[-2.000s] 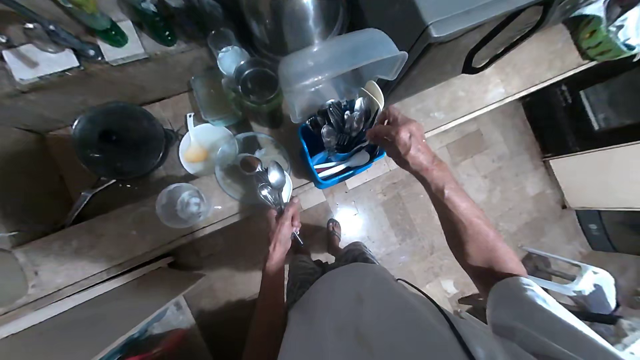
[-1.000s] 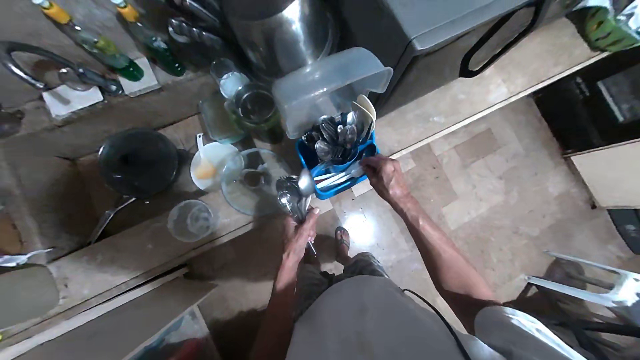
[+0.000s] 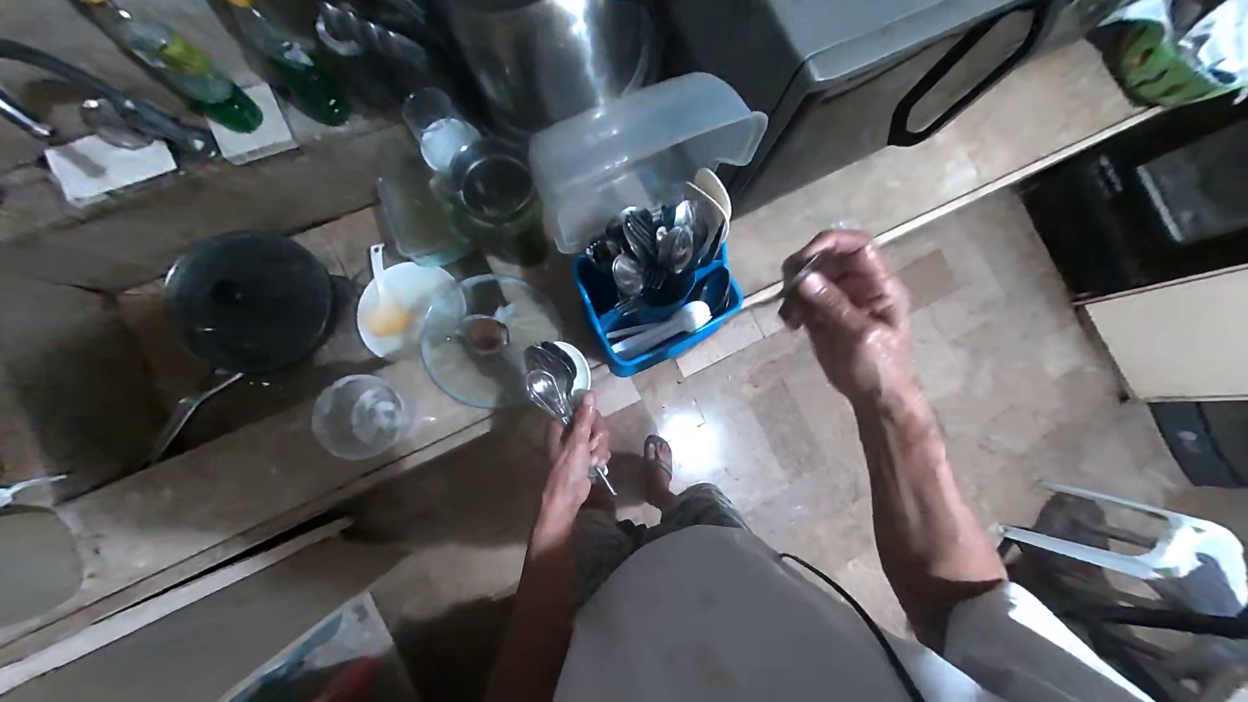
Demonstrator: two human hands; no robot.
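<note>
My left hand [image 3: 577, 453] is closed around the handles of several metal spoons [image 3: 549, 382], their bowls pointing up over the counter's edge. My right hand [image 3: 848, 307] is raised to the right of the cutlery caddy, its fingers pinched on a small dark thing, perhaps a piece of cutlery, too blurred to tell. The blue plastic caddy [image 3: 624, 367] stands on the counter between my hands. Metal cutlery [image 3: 648, 244] stands upright in its back part and a white-handled utensil [image 3: 663, 330] lies in front. A translucent plastic lid [image 3: 643, 136] is tilted up behind it.
Left of the caddy are a glass bowl [image 3: 448, 375], a white bowl [image 3: 408, 310] with a yellowish thing, a clear cup [image 3: 359, 417] and a lidded dark pan [image 3: 249, 302]. Behind stand glass jars [image 3: 494, 185] and a steel pot [image 3: 551, 58]. A plastic stool [image 3: 1160, 551] is at lower right.
My right hand was at the caddy's right side and has moved away to the right and up. My left hand still holds the spoons.
</note>
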